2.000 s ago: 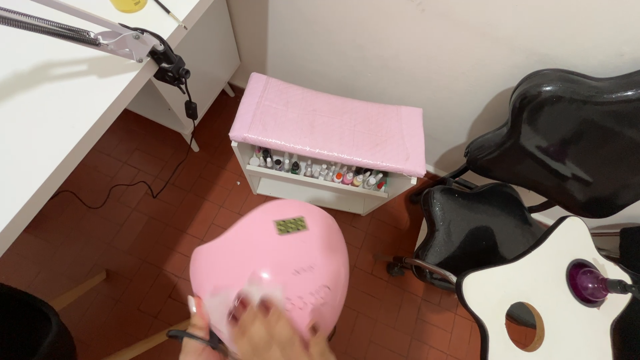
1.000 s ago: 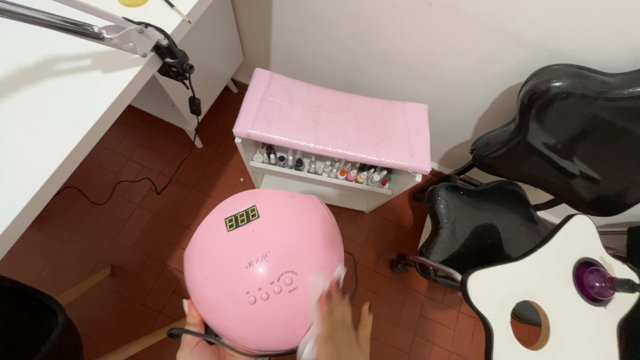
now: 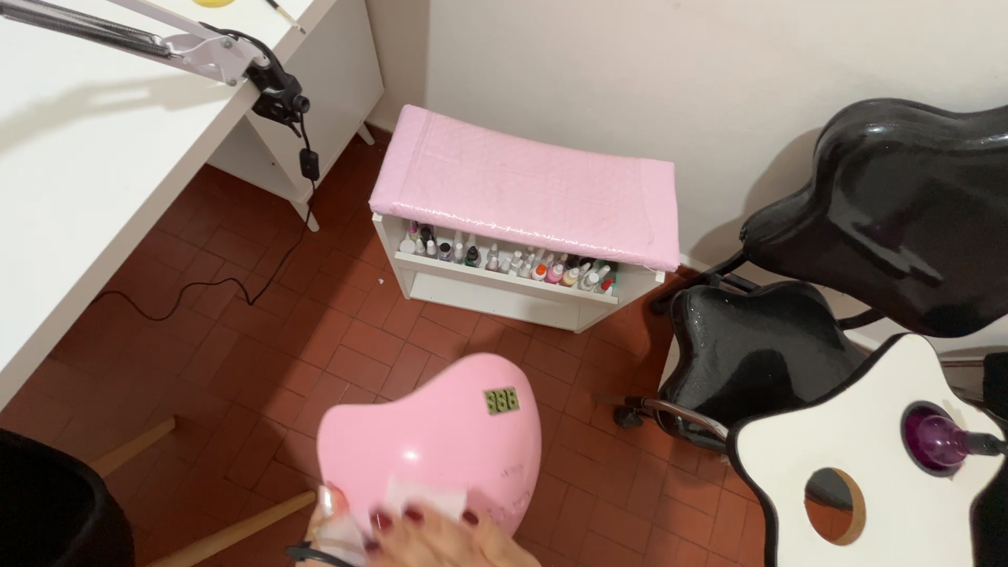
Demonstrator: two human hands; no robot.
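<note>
A pink nail-curing lamp [image 3: 441,433] with a small digital display is held up at the bottom centre, its shell tilted. My left hand [image 3: 324,524] grips its lower left edge, a pale thumbnail showing; most of that hand is hidden. Beside it runs the lamp's black cord [image 3: 315,554]. My right hand [image 3: 445,539], with dark red nails, lies flat on the shell and presses a thin white wipe [image 3: 429,498] against it. Part of the wipe is under the fingers.
Ahead stands a white shelf unit [image 3: 496,303] with nail polish bottles [image 3: 539,272] and a pink padded top [image 3: 528,185]. A white desk [image 3: 94,157] with a clamped lamp arm is left. Right are black stools [image 3: 756,354] and a white star-shaped stand [image 3: 835,417] holding a purple bottle [image 3: 933,439].
The nail lamp has turned and tilted since a second ago, when its buttons faced up. My right hand, then at its right edge, has moved left onto the shell with the wipe.
</note>
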